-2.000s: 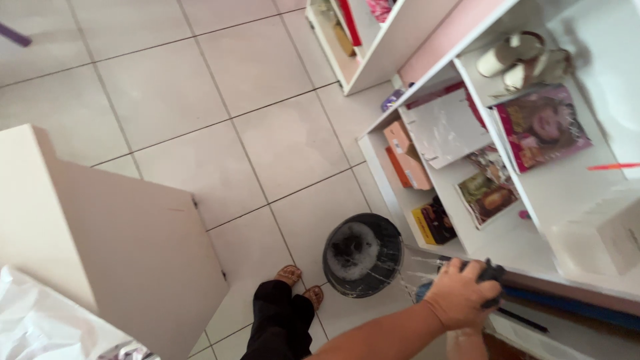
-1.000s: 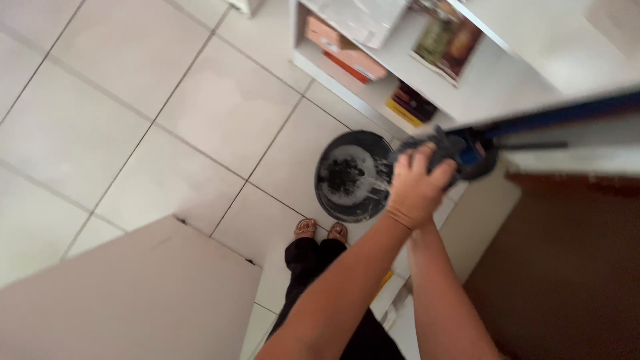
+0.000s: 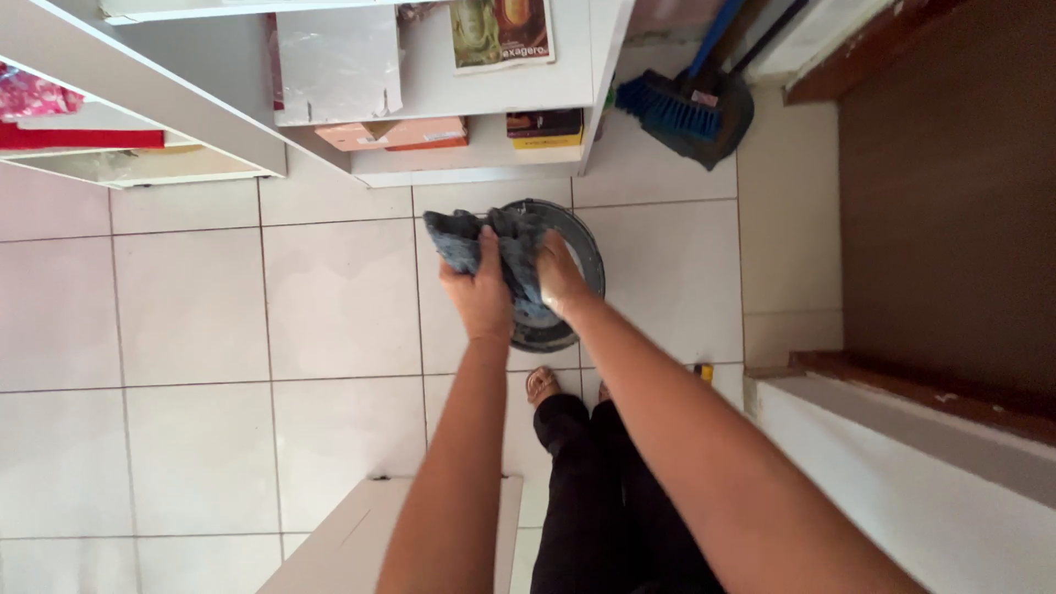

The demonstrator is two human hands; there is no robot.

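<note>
A wet grey-blue cloth [image 3: 516, 247] is bunched between both hands, above a round black bucket [image 3: 590, 247] on the tiled floor. My left hand [image 3: 481, 293] grips its left part, the thumb lying over the folds. On its right side my right hand [image 3: 561, 272] is closed around the cloth, the fingers partly hidden by it. Cloth and hands cover much of the bucket's opening; whitish liquid shows at the right inside the rim.
White shelves [image 3: 470, 169] with boxes and magazines stand beyond the bucket. A blue broom [image 3: 672, 107] and a dark dustpan [image 3: 726, 124] are at the upper right, near a brown door [image 3: 949, 206]. My sandalled feet [image 3: 541, 384] are just below the bucket, and a white panel [image 3: 388, 536] is at the bottom.
The view has turned and shifted a lot. Both hands with the cloth are now over the bucket; one second ago they were beside it, near the broom's head. The cloth is now spread wider between them.
</note>
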